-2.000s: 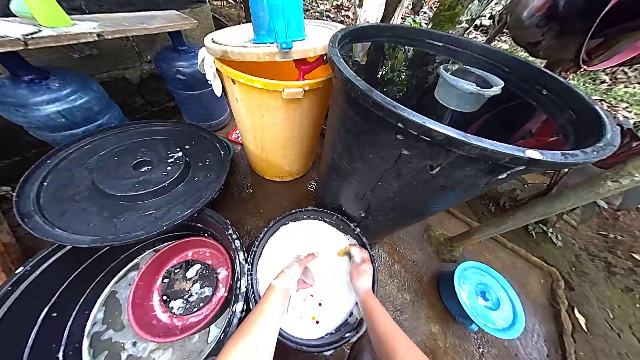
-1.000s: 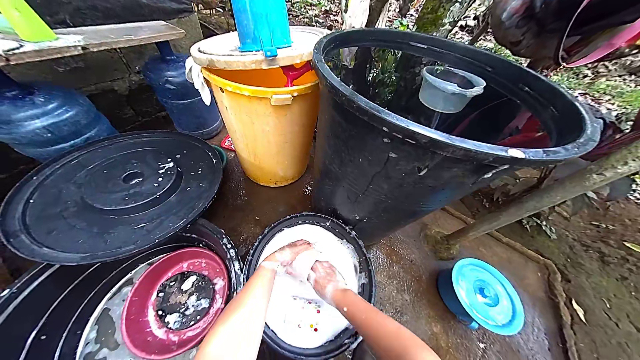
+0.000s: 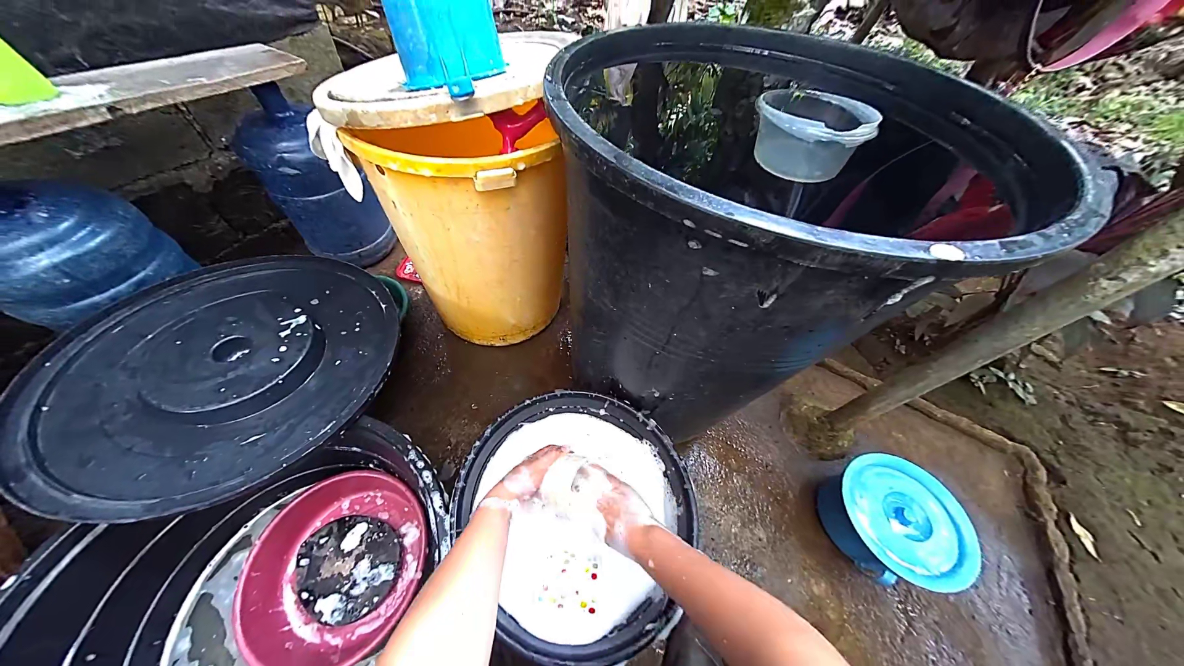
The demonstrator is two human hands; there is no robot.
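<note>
A round black plastic basin [image 3: 680,518] full of white suds [image 3: 546,601] stands on the wet floor at bottom centre. Inside it, my left hand [image 3: 532,476] and my right hand [image 3: 615,504] meet over the foam, both coated in lather. Between them is a pale, foam-covered thing [image 3: 564,476], perhaps cloth, gripped by both hands; its kind is hard to tell. Small red and yellow dots show in the suds just below my hands.
A big black tub [image 3: 666,324] of water with a floating clear container [image 3: 805,139] stands behind. Also around are a yellow bucket [image 3: 472,240], a black lid [image 3: 185,388], a maroon basin [image 3: 254,601], a blue lidded pot [image 3: 906,527] and a wooden pole [image 3: 999,342].
Two seconds ago my hands were apart in the suds, the right one near the basin's edge with something yellowish. They have since come together at the middle around a pale thing.
</note>
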